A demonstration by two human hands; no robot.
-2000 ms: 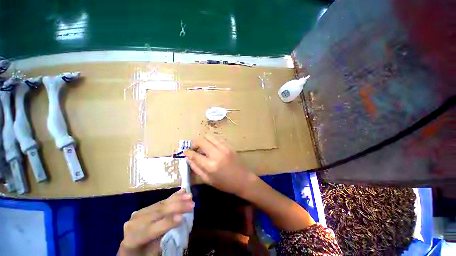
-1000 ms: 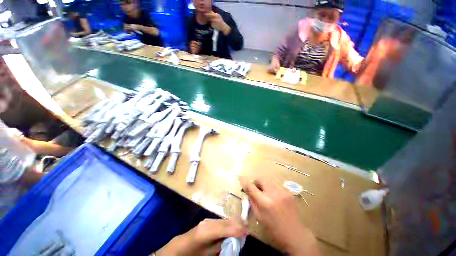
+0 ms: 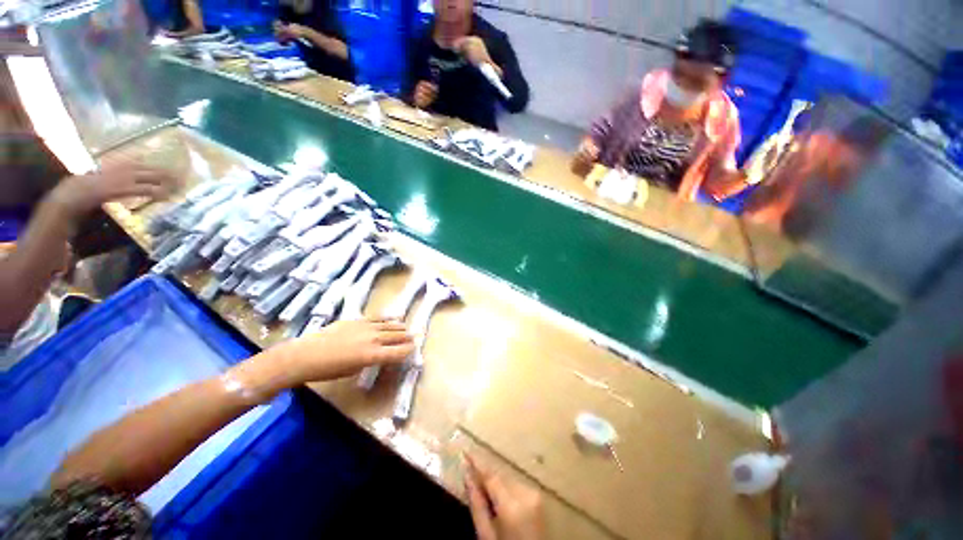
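Note:
Grey limbs (image 3: pixel 285 237) with dark-edged toes lie heaped on the cardboard-covered bench. My left hand (image 3: pixel 354 350) reaches over the heap's right end, palm down, its extended fingers across two limbs, with the fingertips on the outermost limb (image 3: pixel 431 309). Its thumb is hidden. My right hand (image 3: pixel 509 508) is low at the front edge of the cardboard mat (image 3: pixel 528 422), cut off by the picture's bottom; whether it pinches something small cannot be told. A white dish (image 3: pixel 595 428) with a thin stick (image 3: pixel 616 458) sits on the mat.
A white bottle (image 3: pixel 756 473) stands by the grey panel (image 3: pixel 887 422) at right. A blue crate (image 3: pixel 206 329) is at lower left. Another person's hand (image 3: pixel 116 181) is beyond it. The green belt (image 3: pixel 507 243) runs behind the bench, with several people across it.
My left hand has moved left from the limb held in front of me to the heap's right end. My right hand is lower. Neither hand visibly holds the limb they worked on.

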